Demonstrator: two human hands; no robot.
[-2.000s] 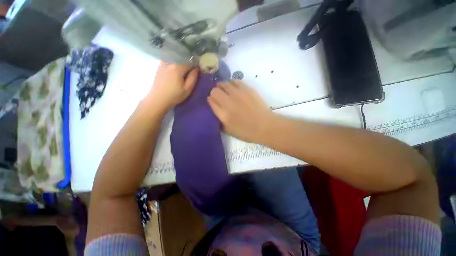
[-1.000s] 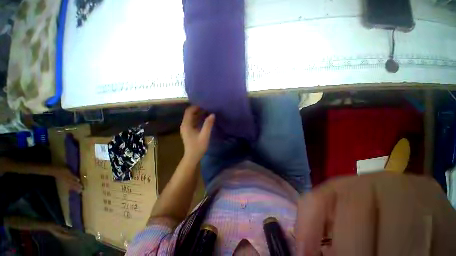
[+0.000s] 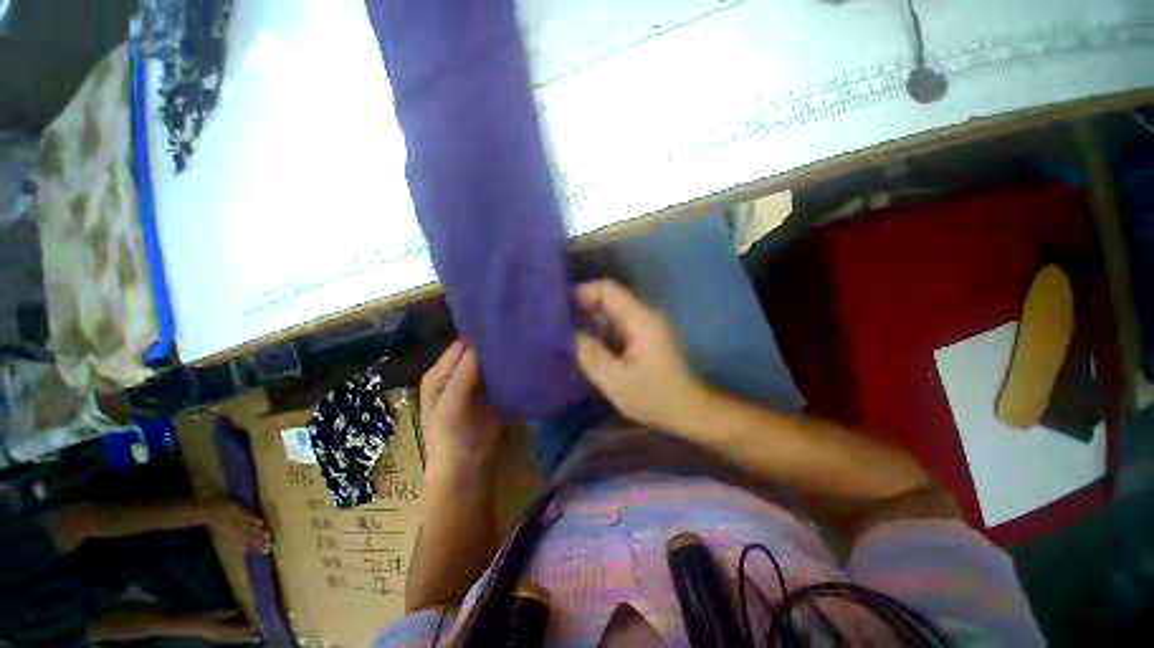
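Observation:
The purple fabric strip (image 3: pixel 487 190) runs from the top edge of the picture down over the white table (image 3: pixel 316 190) and hangs off its front edge above the lap. My left hand (image 3: pixel 458 403) is at the strip's lower left edge, its fingers partly hidden by the fabric. My right hand (image 3: pixel 639 361) pinches the strip's right edge near its lower end. The sewing machine head is out of view.
A carton (image 3: pixel 367 557) with a black-and-white print piece (image 3: pixel 352 437) stands at lower left, with another person's hand (image 3: pixel 234 525) beside it on purple fabric. A blue rim (image 3: pixel 149 215) and blotched cloth (image 3: pixel 82 215) are left. A tan insole-shaped piece (image 3: pixel 1038 344) lies right.
My right hand has come from the lower right foreground to the strip's right edge. My left hand has moved down along the strip's lower end. The view has shifted and tilted.

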